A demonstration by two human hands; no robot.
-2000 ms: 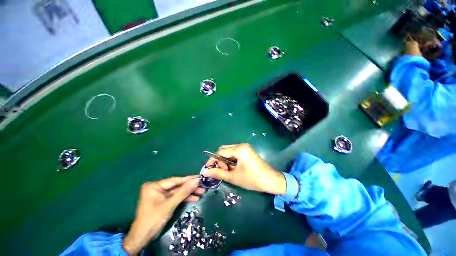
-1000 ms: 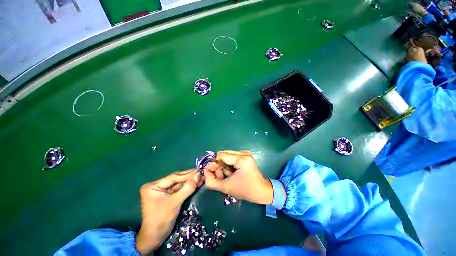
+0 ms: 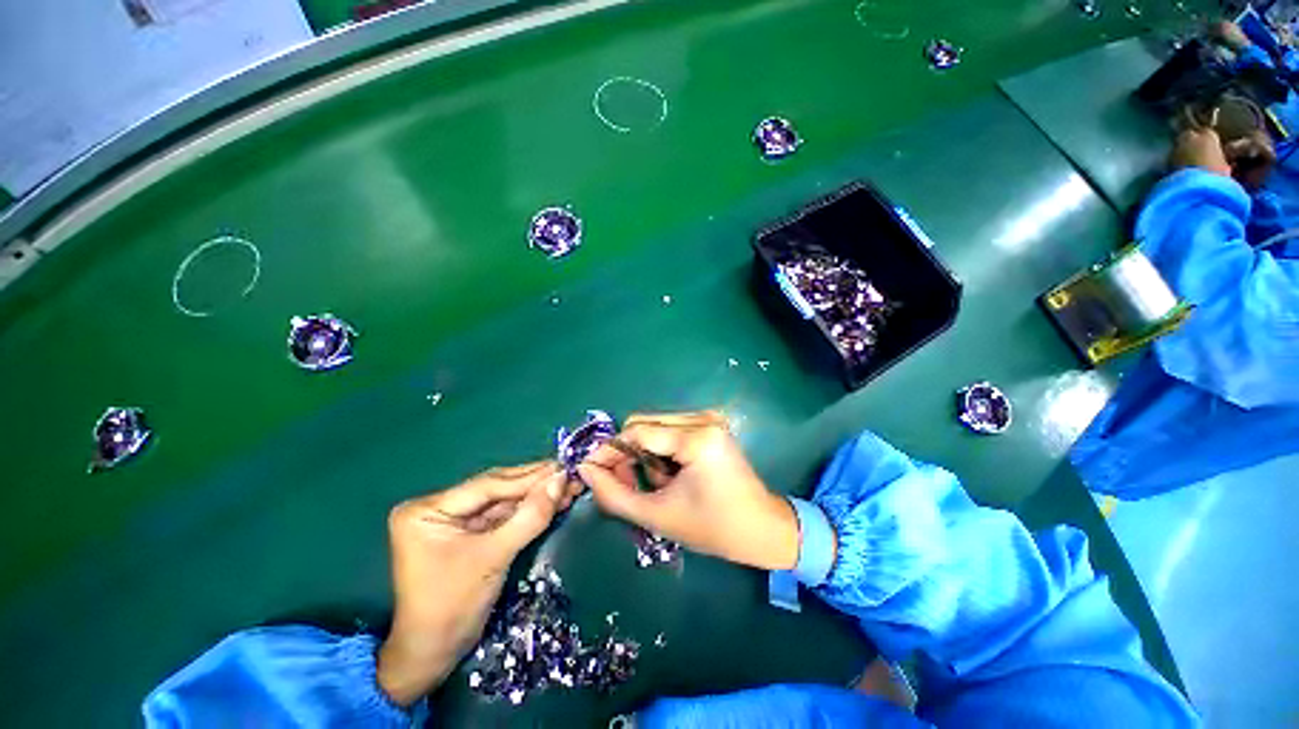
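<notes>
A small round metal unit (image 3: 586, 437) is held up between my two hands, above the dark-green bench. My left hand (image 3: 477, 548) grips its lower left edge between thumb and fingers. My right hand (image 3: 695, 487) holds slim dark tweezers (image 3: 640, 454) like a pen, with the tip at the unit; the fingers hide part of both. A loose pile of tiny shiny metal parts (image 3: 541, 644) lies on the bench below my hands. A smaller cluster (image 3: 657, 548) lies just under my right hand.
Several round units lie along the green belt (image 3: 413, 185), one at its left (image 3: 120, 436). A black parts bin (image 3: 912, 292) with shiny bits stands right of my hands. Another round unit (image 3: 984, 407) and a silvery reel in a yellowish frame (image 3: 1118, 305) lie further right, beside a person's blue sleeve (image 3: 1211, 271).
The belt units and drawn circles have shifted left. The held unit has moved up a little, and my right hand has turned around the tweezers at the unit.
</notes>
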